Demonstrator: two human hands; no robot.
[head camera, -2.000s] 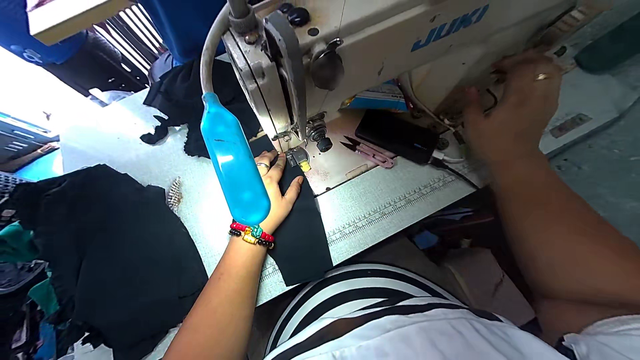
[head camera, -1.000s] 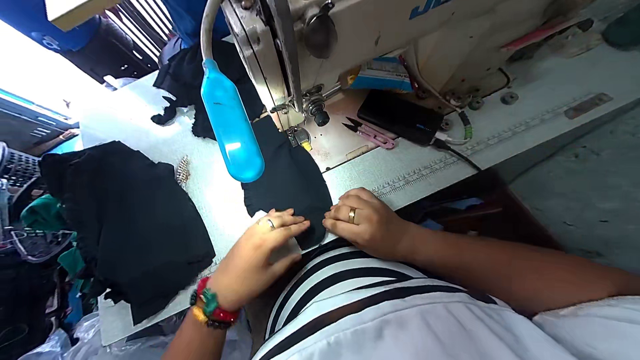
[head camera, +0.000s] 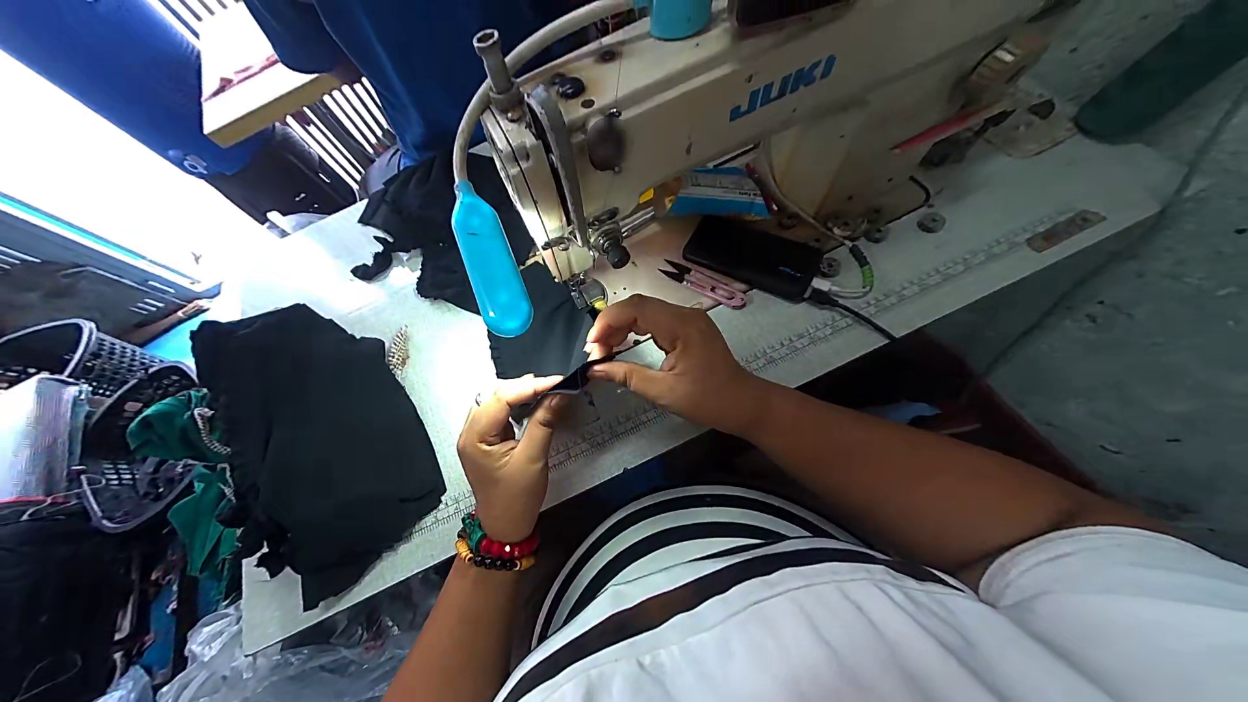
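Observation:
A dark fabric piece (head camera: 546, 322) lies at the needle area of a Juki sewing machine (head camera: 682, 107), its near edge lifted off the table. My left hand (head camera: 512, 448), with beaded bracelets at the wrist, pinches that edge between thumb and fingers. Close to the presser foot (head camera: 588, 292), my right hand (head camera: 678, 366) pinches the same edge farther right. The edge looks folded between the two hands. A blue lamp (head camera: 490, 258) hangs left of the needle. Whether the fabric is under the foot is hard to tell.
A stack of black fabric (head camera: 312, 439) lies on the table's left; more black fabric (head camera: 439, 224) is behind the lamp. Thread snips with pink handles (head camera: 712, 286), a black power bank (head camera: 751, 257) with a cable and a blue box (head camera: 720, 192) lie under the machine arm. A basket (head camera: 127, 356) stands far left.
The right hand was at the machine's right end two seconds ago, then beside the left on the fabric's near end. Now both hands are higher up and the fabric's near edge is raised.

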